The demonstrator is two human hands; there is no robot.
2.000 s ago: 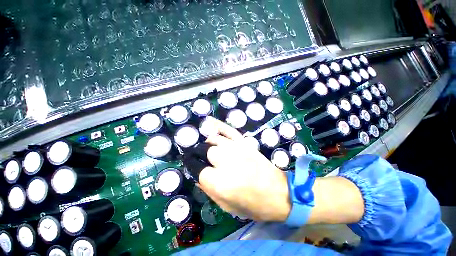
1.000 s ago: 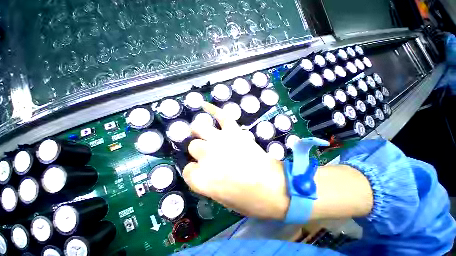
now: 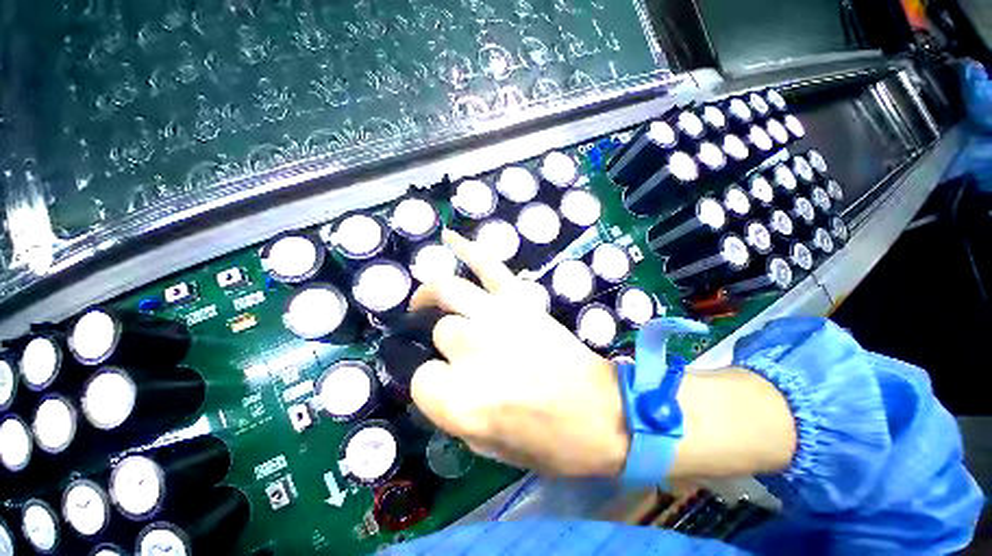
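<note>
My right hand (image 3: 517, 364) reaches in from the right over the green circuit board (image 3: 245, 369), with a light-blue strap at the wrist. One finger is extended beside the white top of a black capacitor (image 3: 435, 264). Other fingers are bent down among the capacitors. A black shape (image 3: 405, 356) lies under the bent fingers; I cannot tell if it is a finger cot or a capacitor body. The hand hides the board below it and whether it grips anything. My left hand is not in view.
Clear plastic trays (image 3: 326, 92) lie beyond the pale conveyor rail (image 3: 337, 187). Capacitors stand in groups at left (image 3: 109, 396) and right (image 3: 734, 250). A copper-coloured coil (image 3: 399, 503) sits near the board's front edge. A person's blue sleeve (image 3: 976, 130) shows at far right.
The board and capacitors have shifted slightly left and up in the picture. My right hand stays over the same capacitors, with one finger now more extended than at first.
</note>
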